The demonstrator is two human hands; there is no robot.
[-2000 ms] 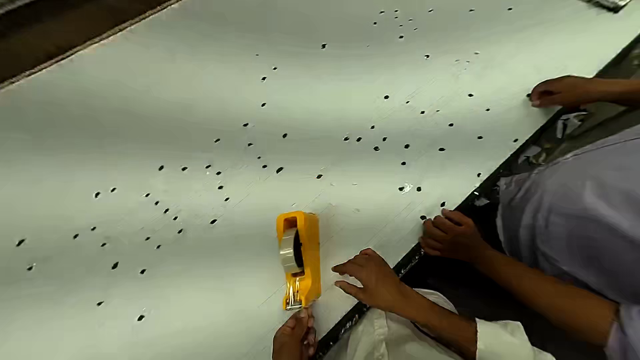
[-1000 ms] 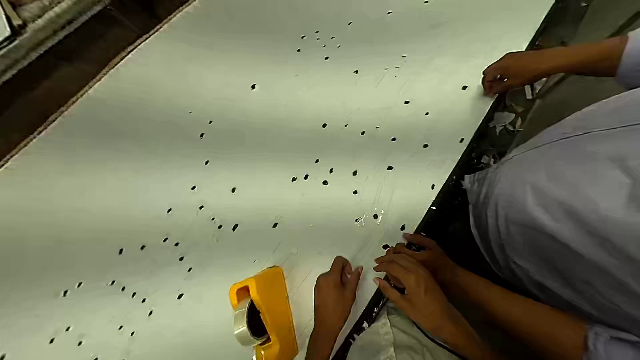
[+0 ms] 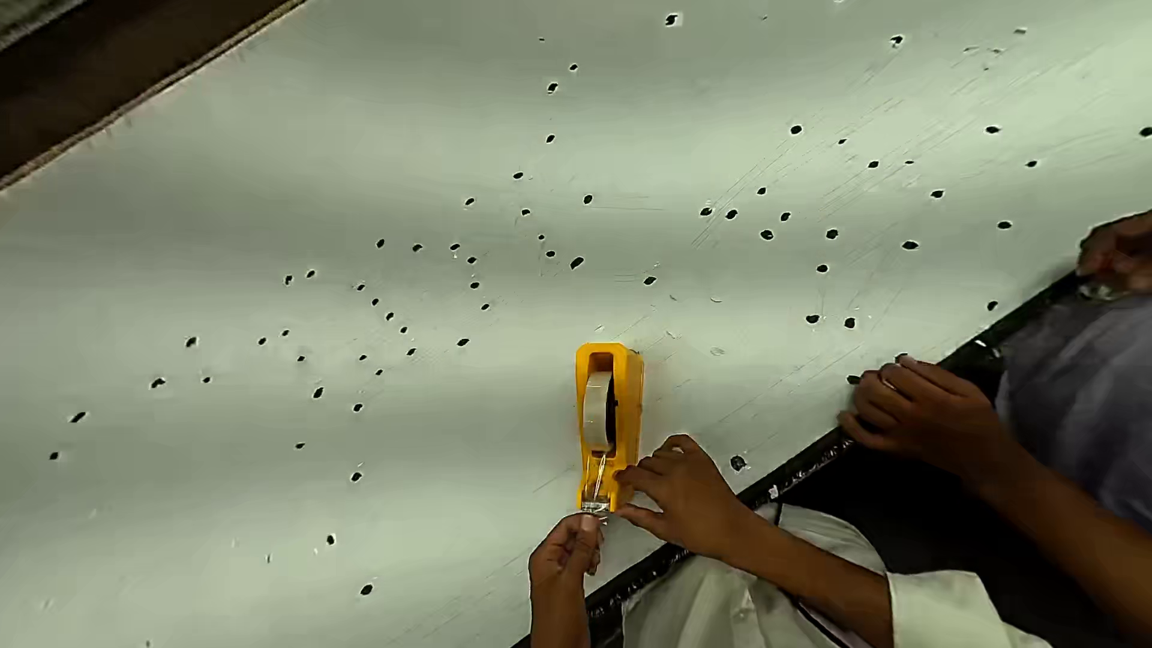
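Observation:
A yellow tape dispenser (image 3: 627, 387) with a roll of clear tape (image 3: 597, 412) rests on a pale sheet (image 3: 504, 432) pierced by many small dark holes. At the dispenser's cutting end, my left hand (image 3: 569, 551) pinches the free end of the tape between thumb and fingers. My right hand (image 3: 688, 497) lies against the dispenser's lower right side, fingertips touching its yellow body and fingers spread. Whether it grips the body cannot be told.
A co-worker's hand (image 3: 927, 409) rests on the sheet's dark edge strip (image 3: 814, 459) right of my hands. Another hand (image 3: 1120, 252) is farther up that edge, by a grey garment (image 3: 1071, 396). A dark gap (image 3: 108, 63) borders the sheet at upper left.
My right hand has moved from the sheet's edge to the dispenser. My left hand, beside the dispenser one second ago, is now at its cutting end. The view has shifted.

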